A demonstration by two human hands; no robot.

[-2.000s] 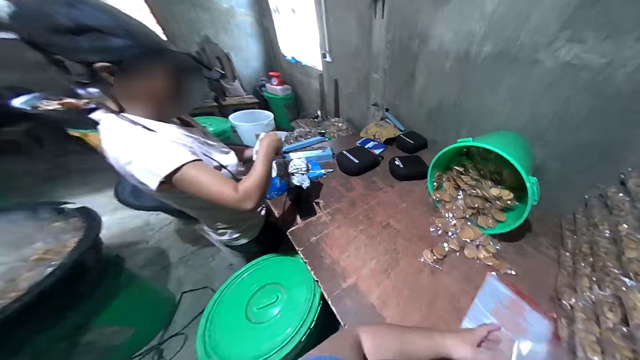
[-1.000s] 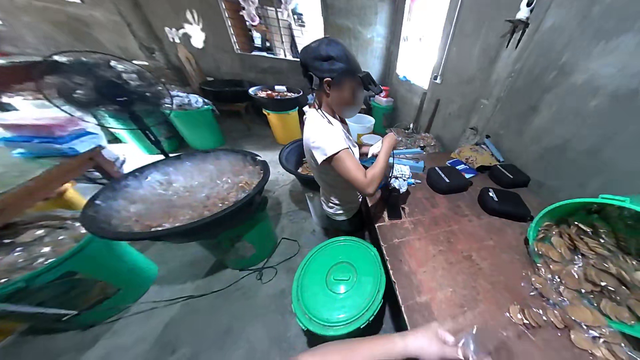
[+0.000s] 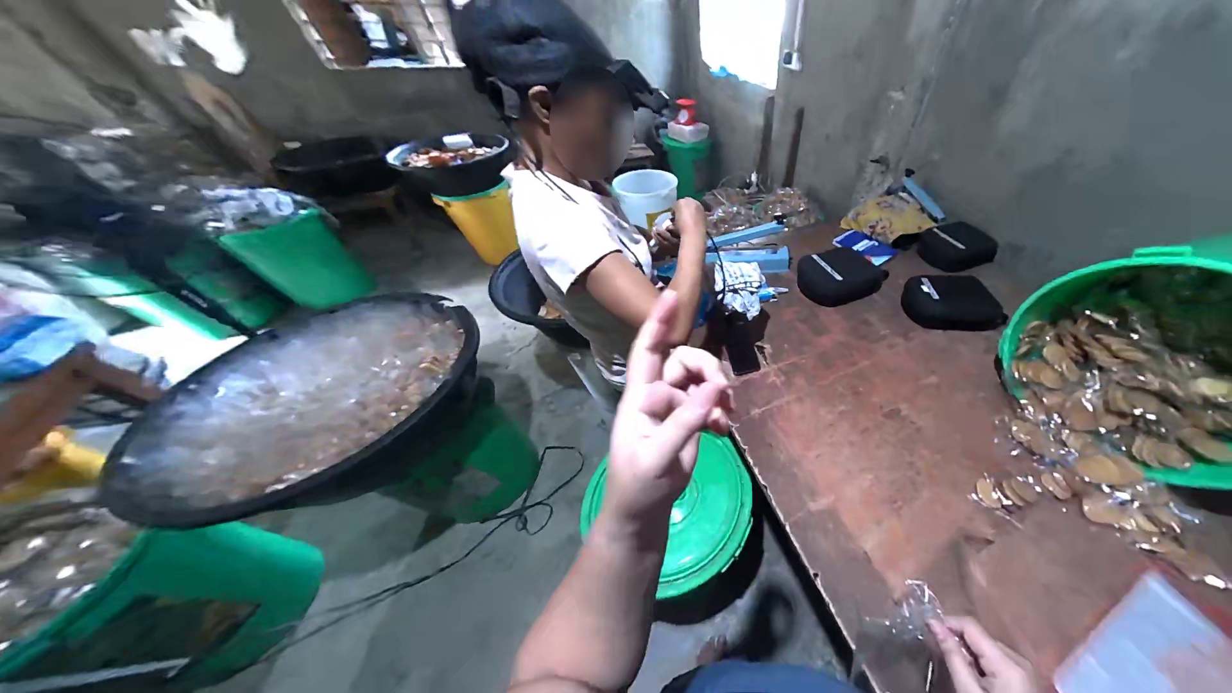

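Note:
My left hand (image 3: pixel 664 414) is raised at the centre, above the green lid (image 3: pixel 712 520) of a bin, with its index finger pointing up and nothing held. At the bottom right, my right hand (image 3: pixel 982 654) pinches a small clear plastic wrapper (image 3: pixel 910 608) over the reddish table (image 3: pixel 866 433). Right of that hand lies a stack of clear plastic bags (image 3: pixel 1126 626). Wrapped round brown biscuits (image 3: pixel 1107 469) spill onto the table from a tipped green tub (image 3: pixel 1011 337).
A person (image 3: pixel 577 231) in a cap stands across the table corner, hands together. Black zip cases (image 3: pixel 953 301) lie near the wall. A wide black basin (image 3: pixel 462 356) of wrapped goods rests on a green bin to the left, beside a cable (image 3: pixel 525 515) on the floor.
My left hand has risen into the middle of the view. The view has swung left since two seconds ago.

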